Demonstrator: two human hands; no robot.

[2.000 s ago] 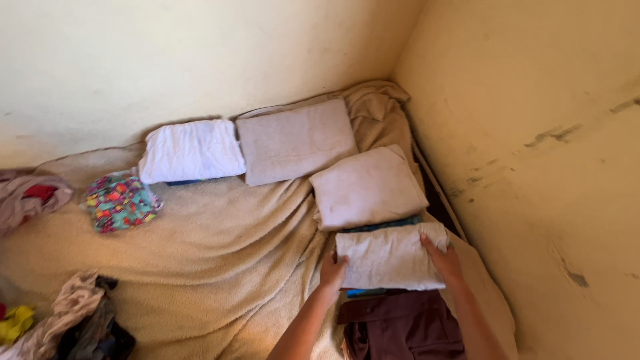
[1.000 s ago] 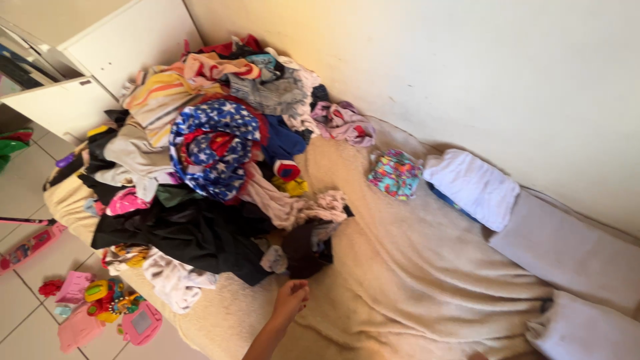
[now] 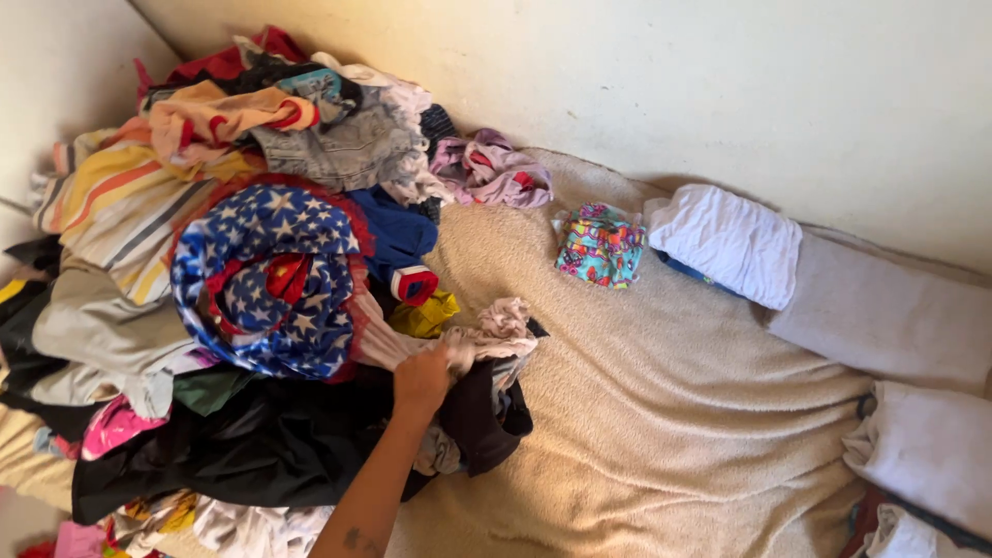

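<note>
My left hand (image 3: 422, 378) is closed on a pale pink crumpled garment (image 3: 496, 329) at the right side of a large clothes pile. Left of the hand lies a blue garment with white stars and red trim (image 3: 260, 283). A black garment (image 3: 256, 446) spreads below it, and a dark brown garment (image 3: 484, 422) lies just right of my wrist. A yellow cloth (image 3: 425, 314) shows above the hand. My right hand is out of view.
Folded white cloths (image 3: 725, 240), a folded grey cloth (image 3: 883, 306) and another folded pale cloth (image 3: 922, 449) lie at right on the beige blanket (image 3: 620, 403). A folded colourful patterned cloth (image 3: 601, 246) sits near the wall (image 3: 697, 93).
Both hands were on a folded pale cloth at first; the view has swung left to the pile. My left hand has moved up onto the pale pink garment and closed on it.
</note>
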